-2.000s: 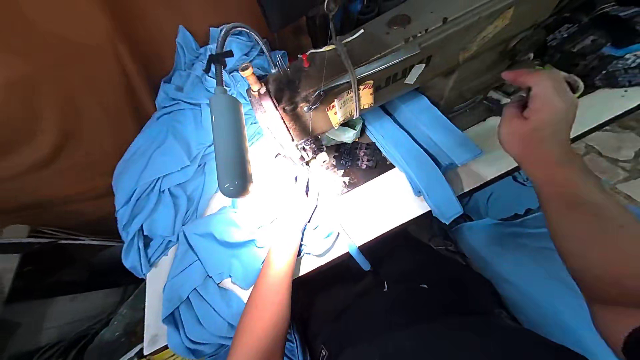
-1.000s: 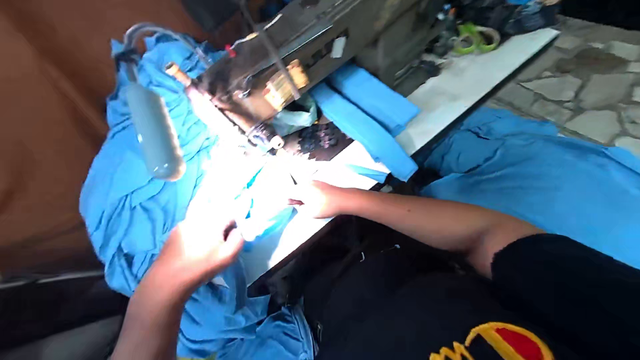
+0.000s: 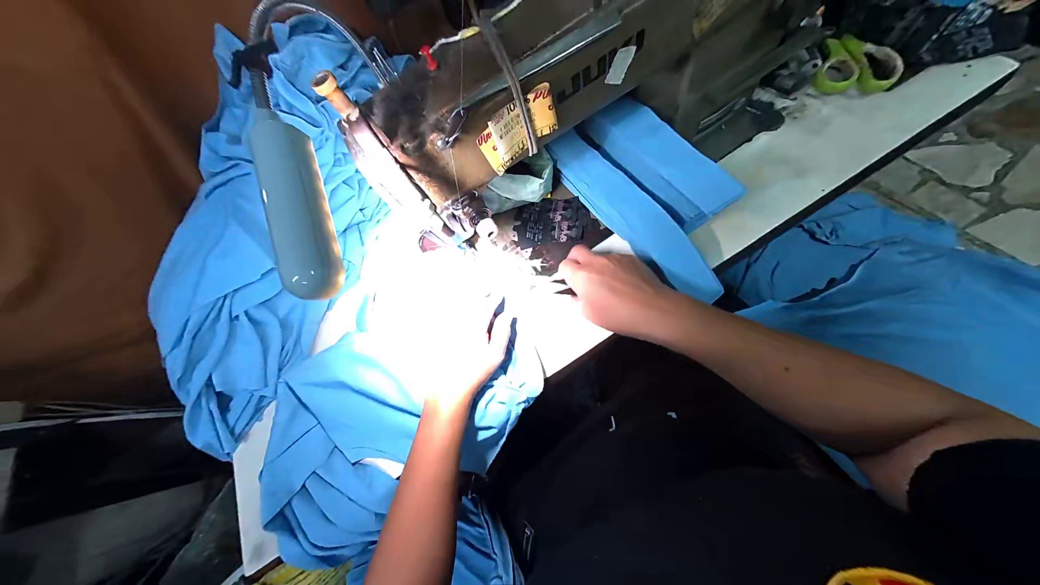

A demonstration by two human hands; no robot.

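A Juki sewing machine (image 3: 520,89) stands across the table, its needle area washed out by glare from the grey lamp (image 3: 296,203). My left hand (image 3: 467,349) lies on blue fabric (image 3: 349,398) just in front of the machine head; glare hides its fingers and whether they grip the cloth. To the right of the needle area is my right hand (image 3: 605,288), its fingers curled together around something thin and pale that I cannot identify. Two folded blue fabric strips (image 3: 642,195) lie beneath the machine arm, beyond my right hand.
Green-handled scissors (image 3: 857,65) rest on the white tabletop (image 3: 780,154) at the back right. A large heap of blue fabric (image 3: 236,268) lies at the left, behind the lamp. More blue cloth (image 3: 910,301) hangs beyond the front edge at the right.
Two seconds ago my right hand was raised at the right with the scissors; one second ago they lay on the table. Since then that hand has moved away from my left hand.
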